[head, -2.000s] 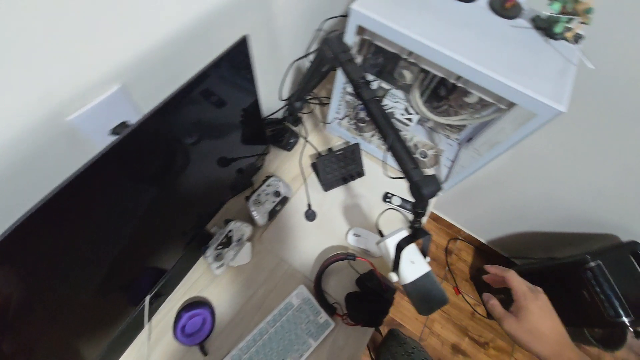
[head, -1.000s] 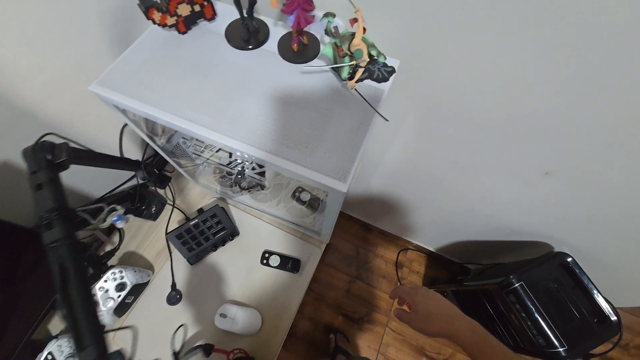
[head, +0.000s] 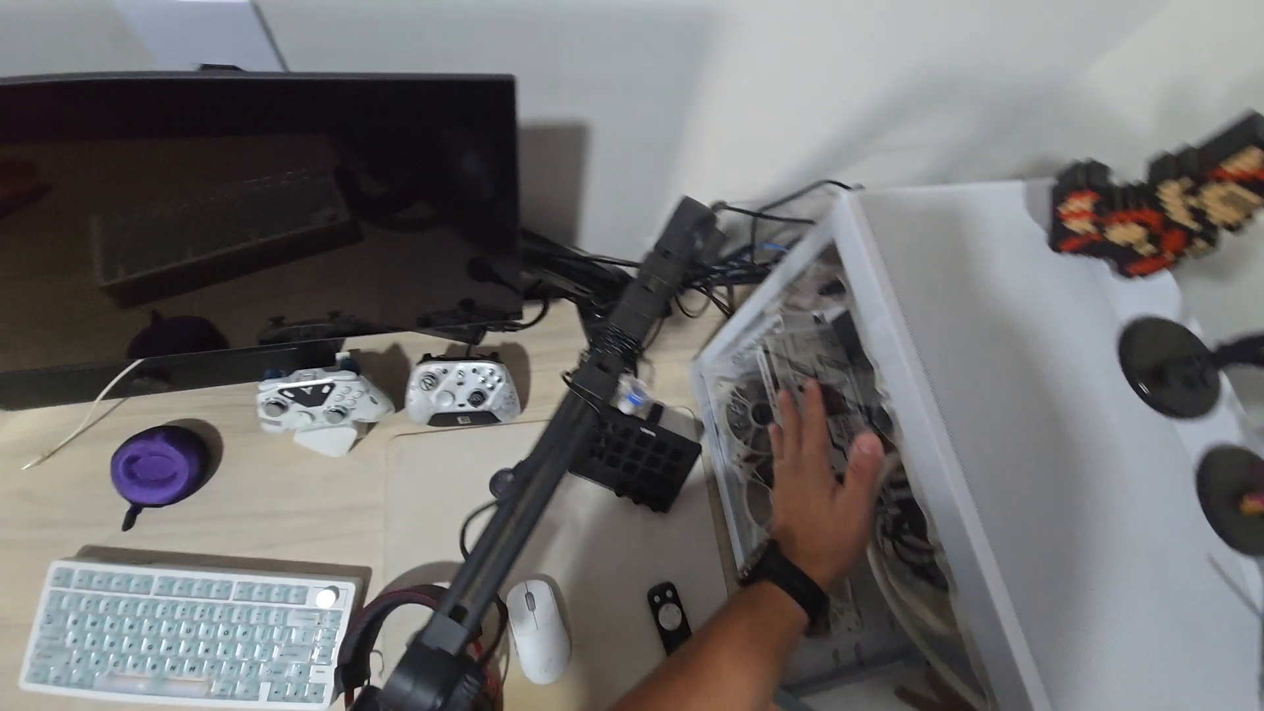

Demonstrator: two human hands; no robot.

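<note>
My left hand (head: 820, 494), with a dark watch on its wrist, reaches up from the bottom. Its back faces me, its fingers are extended and its thumb is apart, with nothing held. It is over the clear side panel of a white computer case (head: 948, 415); whether it touches the panel is unclear. Fans, pale cables and other parts (head: 755, 415) show inside the case. My right hand is out of view. A dim finger-like shape shows low in the panel, perhaps a reflection.
A black microphone boom arm (head: 533, 484) crosses the desk beside a black keypad (head: 642, 459). A white mouse (head: 539, 632), black remote (head: 670, 617), headphones (head: 370, 632), keyboard (head: 188, 632), game controllers (head: 462, 390) and monitor (head: 257, 227) are left. Figurines (head: 1170, 365) stand on the case.
My left hand has come into view over the case's side panel. The right hand, seen earlier near a black glossy object by the floor, is out of view. The view has swung left.
</note>
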